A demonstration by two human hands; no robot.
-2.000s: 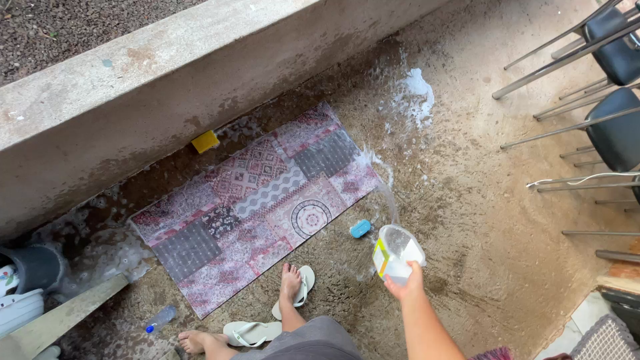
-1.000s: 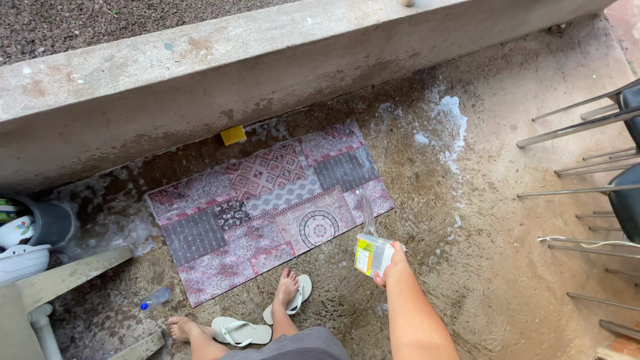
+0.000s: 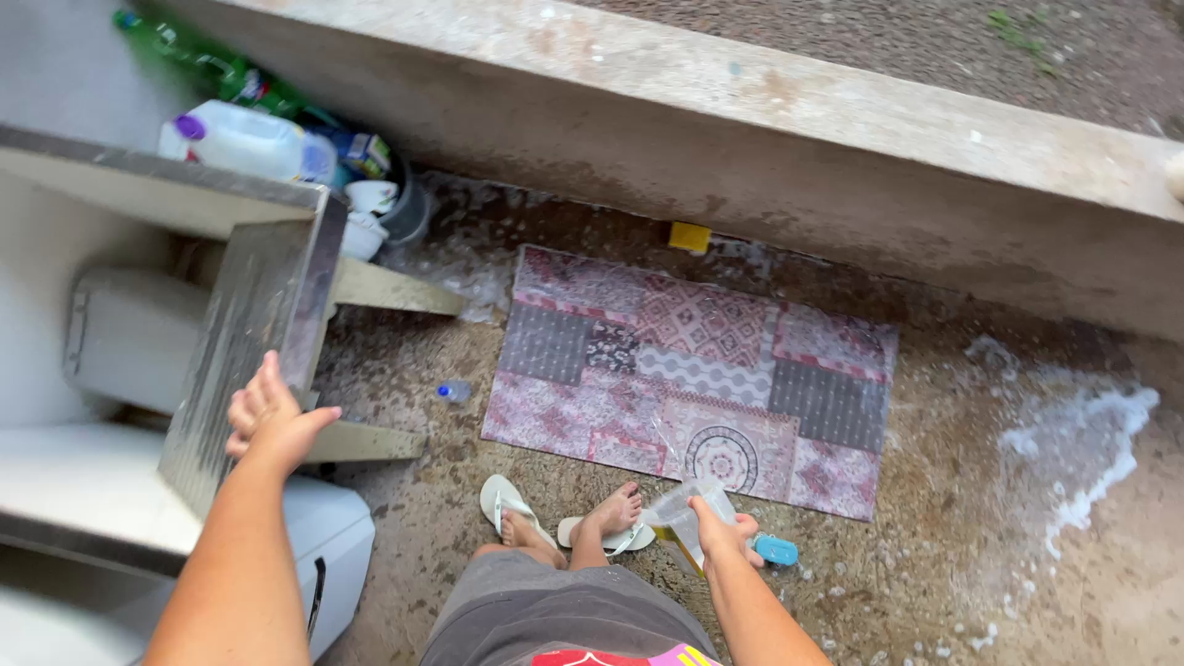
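Observation:
My right hand (image 3: pixel 726 536) grips a clear plastic tub (image 3: pixel 689 518) with a yellow mark, tilted above the near edge of a patchwork-patterned mat (image 3: pixel 684 370). A thin trickle of water seems to fall from the tub onto the mat. My left hand (image 3: pixel 268 421) is held out on the left with its fingers spread, over or against the ribbed slab of a washing sink (image 3: pixel 250 342); whether it touches cannot be told. Just right of my right hand, a blue brush or sponge (image 3: pixel 775 550) lies on the wet floor. A yellow sponge (image 3: pixel 689 237) rests beyond the mat, by the wall.
A low concrete wall (image 3: pixel 740 157) runs behind the mat. Plastic bottles (image 3: pixel 259 143) and a dark bucket (image 3: pixel 407 208) stand at the upper left. A small blue-capped bottle (image 3: pixel 453 391) lies left of the mat. Suds (image 3: pixel 1101 462) spread at the right. My feet are in white flip-flops (image 3: pixel 513 509).
The view has swung left. My left hand has come into view at the sink. My right hand still holds the tub, now at the mat's near edge. Both feet are now in the flip-flops.

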